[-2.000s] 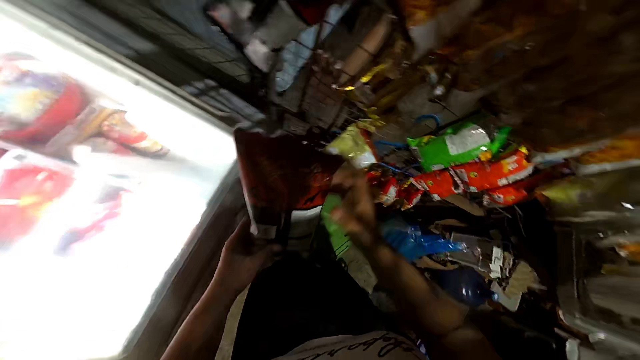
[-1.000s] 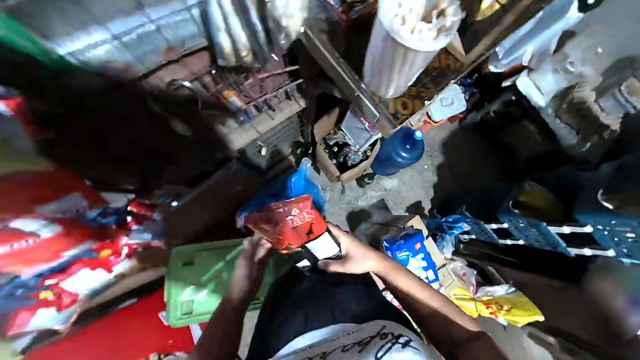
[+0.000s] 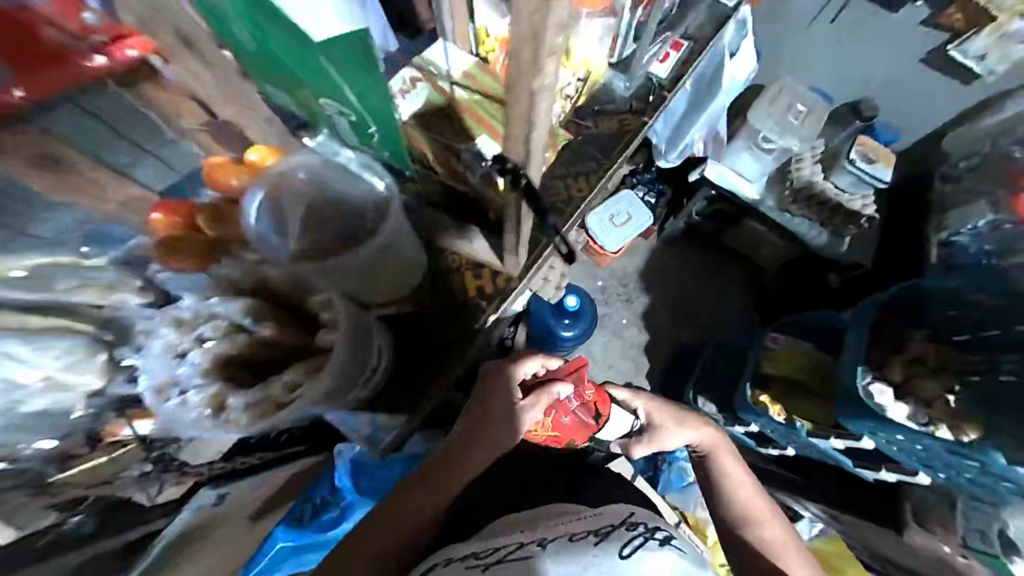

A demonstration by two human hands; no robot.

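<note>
Close in front of my body, a red plastic packet [image 3: 570,410] that bears yellow writing is held between both hands. My left hand [image 3: 512,400] grips its left and top side, with the thumb across the front. At the right, my right hand [image 3: 660,420] has its fingers on a small white item [image 3: 618,422], which touches the packet's right edge; whether it is part of the packet or a separate thing I cannot tell. Just beyond the packet, on the floor, is a blue water jug [image 3: 562,316].
A wooden post [image 3: 524,136] rises ahead by a cluttered shelf. To the left are a clear plastic tub [image 3: 344,232] and orange tomatoes [image 3: 228,174]. Blue plastic baskets [image 3: 852,384] line the right. A lidded container [image 3: 618,220] sits beyond the jug; a blue plastic bag [image 3: 332,504] lies lower left.
The view has swung widely, from a bright freezer or display case to the shelf and floor. Both hands stay at the red packet, and my left thumb now lies over its front.
</note>
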